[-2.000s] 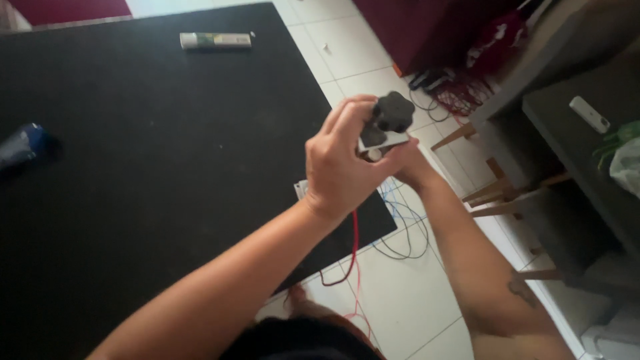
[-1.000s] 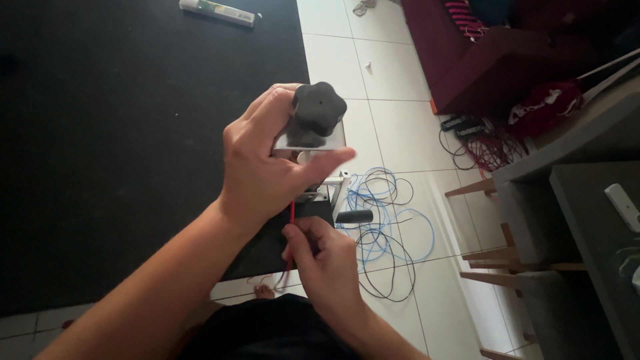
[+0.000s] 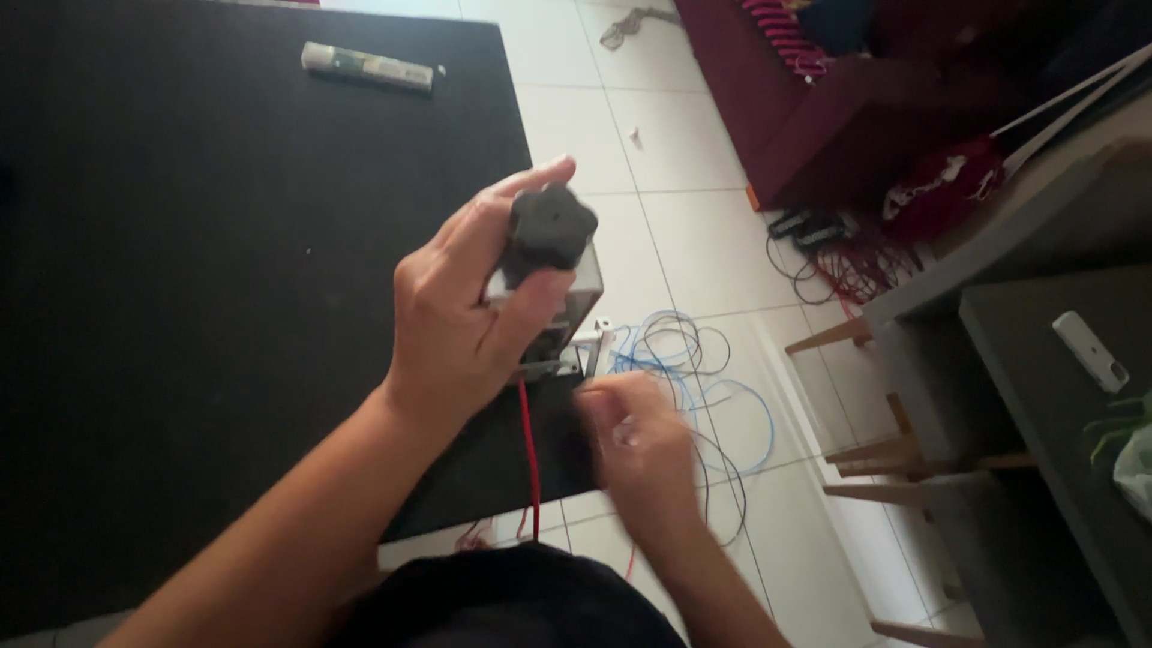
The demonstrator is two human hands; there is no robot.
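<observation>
My left hand is wrapped around the top of a metal device with a black lobed knob, at the right edge of the black table. Below the knob, a metal frame and a small lever-like arm show. A red cable runs from the device's underside toward my body. My right hand, blurred, is just below the lever-like arm with its fingers curled; whether it holds anything cannot be made out.
A tube-shaped package lies at the table's far end. Blue and black wires lie coiled on the tiled floor. At right are a maroon sofa, grey chairs, a dark table with a white phone-like object, and tangled red cables.
My right hand, holding the red cable one second ago, has let go of it and moved right, toward the lever-like arm. My left hand still grips the device.
</observation>
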